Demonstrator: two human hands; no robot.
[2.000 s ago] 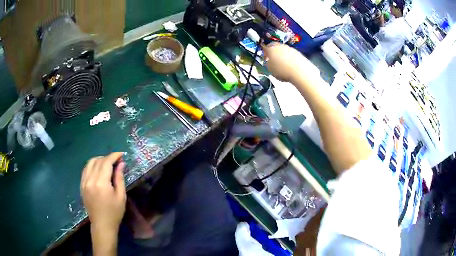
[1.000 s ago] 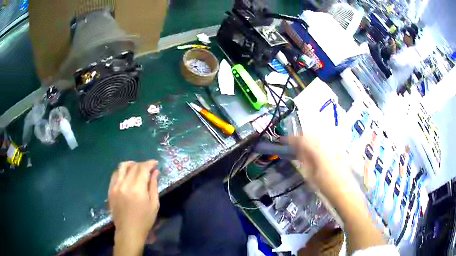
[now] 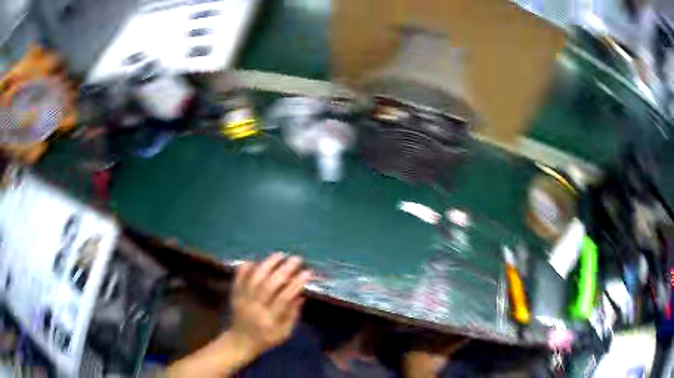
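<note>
The frame is motion-blurred. My left hand (image 3: 267, 303) rests at the front edge of the green bench mat (image 3: 295, 214), fingers bent and slightly apart, with nothing visible in it. A blurred skin-coloured patch (image 3: 429, 363) below the bench edge may be my right hand; its fingers cannot be made out. The orange-handled tool (image 3: 516, 291) lies at the right of the mat, beside thin tweezers (image 3: 502, 299). Small pink-white pieces (image 3: 420, 212) lie on the mat, right of centre.
A black fan (image 3: 410, 144) stands at the back. A tape roll (image 3: 550, 207) and a green tool (image 3: 586, 280) are at the right. A white tray with dark pieces (image 3: 55, 258) is at the left, with another tray (image 3: 177, 37) behind. An orange fan (image 3: 37, 111) is far left.
The view has swung left, bringing the trays and orange fan into sight. My left hand is still at the bench edge. My right arm has left the cables and parts at the right.
</note>
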